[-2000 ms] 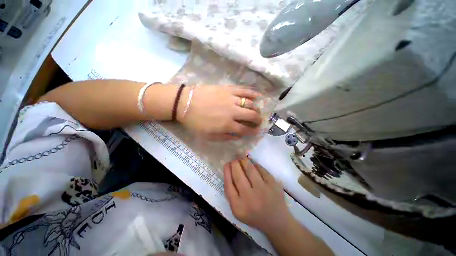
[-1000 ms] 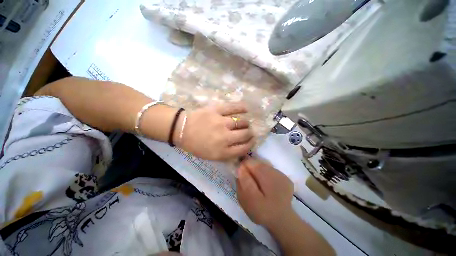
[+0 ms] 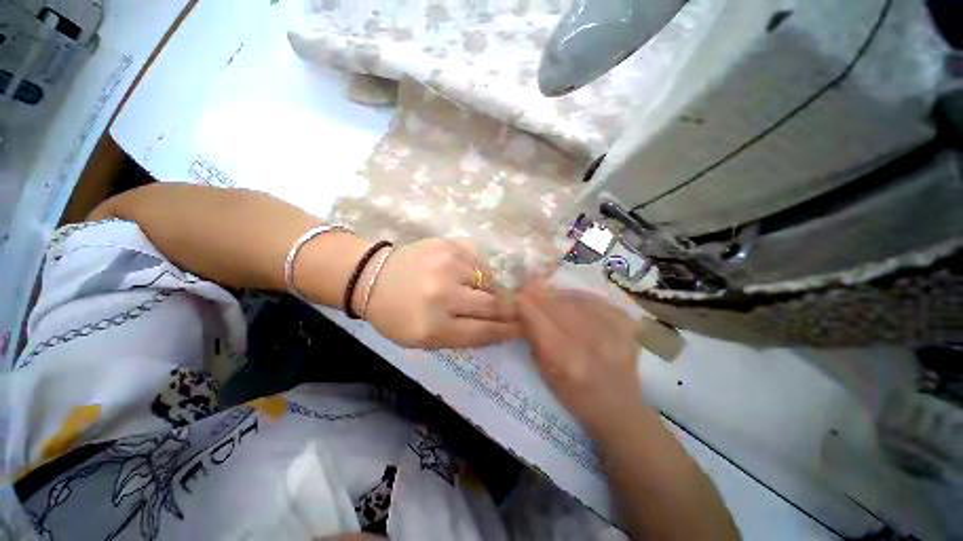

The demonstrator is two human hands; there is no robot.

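The printed fabric panel lies over the table, its darker beige side [image 3: 444,169] nearest me and its off-white side [image 3: 465,48] folded behind. My left hand [image 3: 444,296], with a ring and bracelets, lies at the fabric's near edge with the fingers together. My right hand [image 3: 581,343], slightly blurred, meets it fingertip to fingertip and pinches the same edge. The fingertips are left of and a little below the presser foot [image 3: 595,238]. The piece of edge between the fingers is mostly hidden.
The sewing machine head [image 3: 760,127] fills the right side, with a grey lamp [image 3: 602,42] above the fabric. A tan block [image 3: 662,338] lies right of my right hand. A ruler scale [image 3: 507,396] runs along the white table's front edge. Another machine [image 3: 48,48] stands at upper left.
My left hand has moved down and left from the presser foot. My right hand has moved up to meet its fingertips. The view of the machine head has shifted, and more beige fabric shows.
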